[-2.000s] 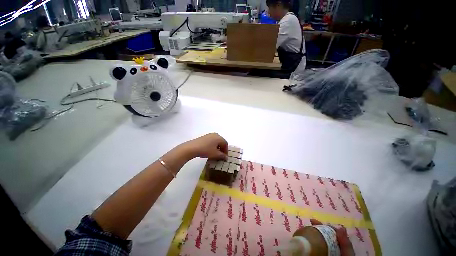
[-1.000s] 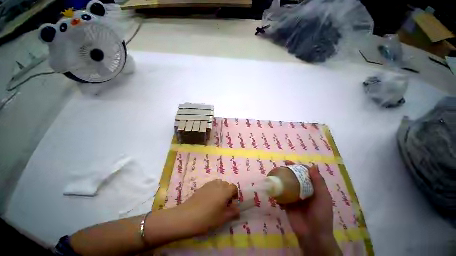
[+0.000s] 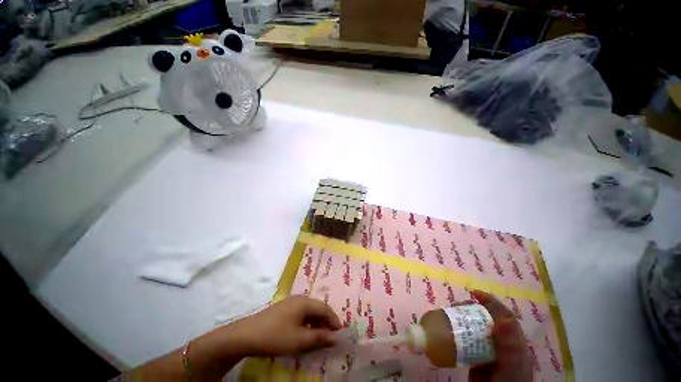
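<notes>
My right hand (image 3: 514,339) holds a clear glue bottle (image 3: 448,336) with amber liquid and a white label, lying sideways with its pale nozzle pointing left. My left hand (image 3: 299,328) pinches a small pale grey strip (image 3: 351,333) at its fingertips, by the nozzle tip. The strip is blurred, so its fold cannot be told. Another grey-beige strip (image 3: 377,371) lies on the board below, at the frame's bottom edge. A neat block of stacked tabs (image 3: 338,207) stands at the far left corner of the pink printed board (image 3: 463,257).
A crumpled white cloth (image 3: 190,261) lies left of the board. A panda-shaped fan (image 3: 213,93) stands at the far left. Bagged dark pieces (image 3: 523,101), a smaller bag (image 3: 626,200) and a dark bundle (image 3: 664,298) lie right. A person (image 3: 446,33) is partly visible behind.
My left hand has left the stack and come down beside the nozzle. My right hand has raised the bottle further into view. The camera view tilted down, then partly back up.
</notes>
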